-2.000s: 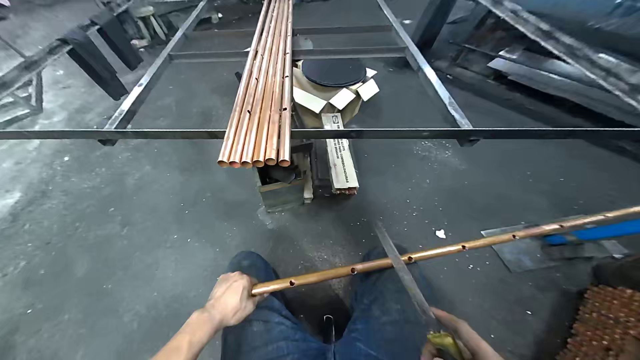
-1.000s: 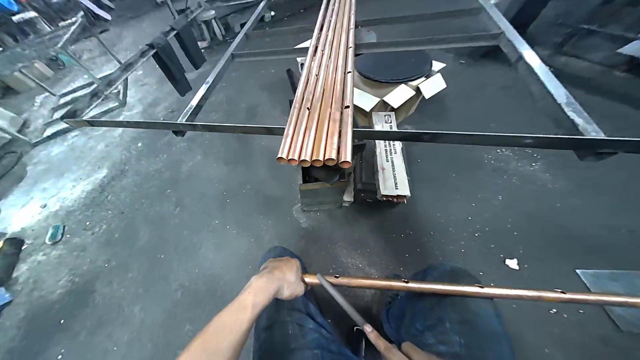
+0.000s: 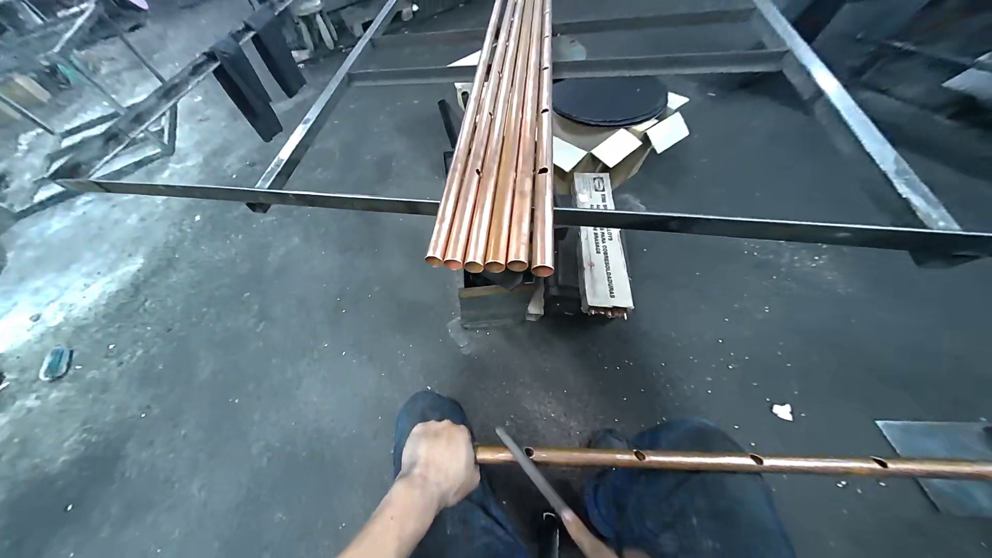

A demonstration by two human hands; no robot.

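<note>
My left hand [image 3: 442, 463] is closed around the left end of a copper pipe [image 3: 697, 461] that lies across my knees and runs out of view at the right. Holes are spaced along the pipe. A thin metal file [image 3: 535, 473] crosses the pipe close to the hole nearest my left hand, its tip beyond the pipe. My right hand [image 3: 612, 552] is mostly cut off at the bottom edge, at the file's lower end. In front of me several more copper pipes [image 3: 496, 178] lie side by side on a steel frame, some with holes.
The steel frame's front bar [image 3: 333, 198] spans the view. Beneath are a long cardboard box [image 3: 604, 256] with rods inside, a metal block [image 3: 492, 306] and an open carton [image 3: 620, 147] with black discs. A metal sheet [image 3: 938, 457] lies at the right.
Since two seconds ago, the file has moved along the pipe from a hole farther right to the one near my left hand. My left hand still grips the pipe's end. The view has swung left.
</note>
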